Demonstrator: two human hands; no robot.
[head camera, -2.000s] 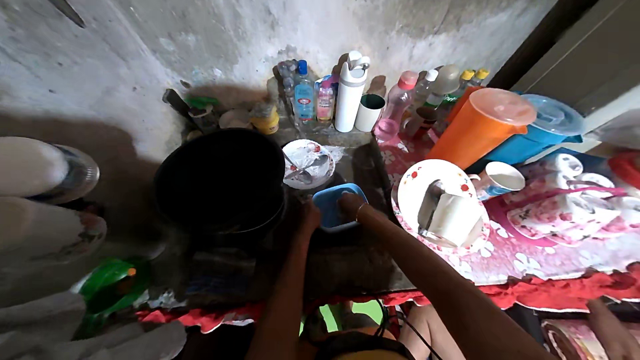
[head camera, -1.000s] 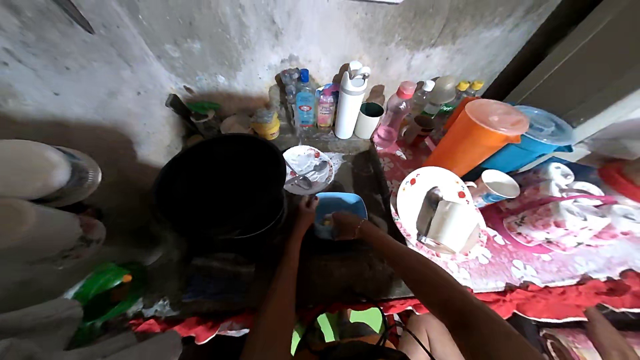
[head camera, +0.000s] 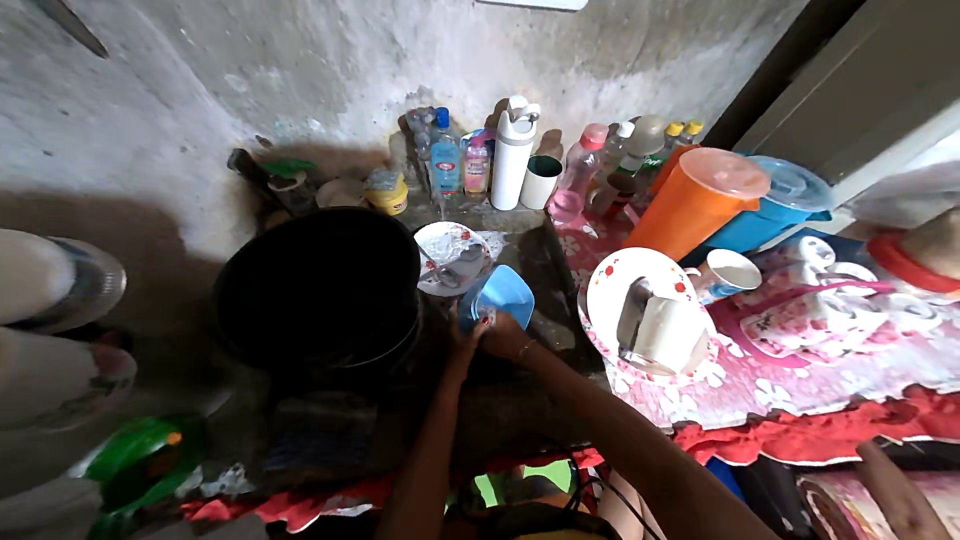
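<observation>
My left hand (head camera: 466, 334) grips the near left side of a light blue plastic container (head camera: 511, 291), which is tilted on edge. My right hand (head camera: 504, 334) is at the container's near side, close against my left; whatever lies inside its fingers is hidden. Just behind the container sits a floral bowl (head camera: 427, 241) with spoons (head camera: 459, 264) and suds in it. To the left stands a large black basin (head camera: 319, 285), its inside too dark to read. Right of my hands, a floral plate (head camera: 611, 281) carries a white cup (head camera: 669, 330) on its side and a metal utensil.
Along the wall stand a white flask (head camera: 513, 161), a blue-capped bottle (head camera: 445, 161), a white cup (head camera: 541, 182) and a yellow tub (head camera: 388, 195). Orange (head camera: 694, 206) and blue (head camera: 780, 206) pitchers, a mug (head camera: 726, 276) and a pink rack of cups occupy the right side. A green plastic item (head camera: 142, 457) lies lower left.
The blue container has gone from lying level to tilted up on edge. My right hand has moved from inside it to its near side, beside my left hand.
</observation>
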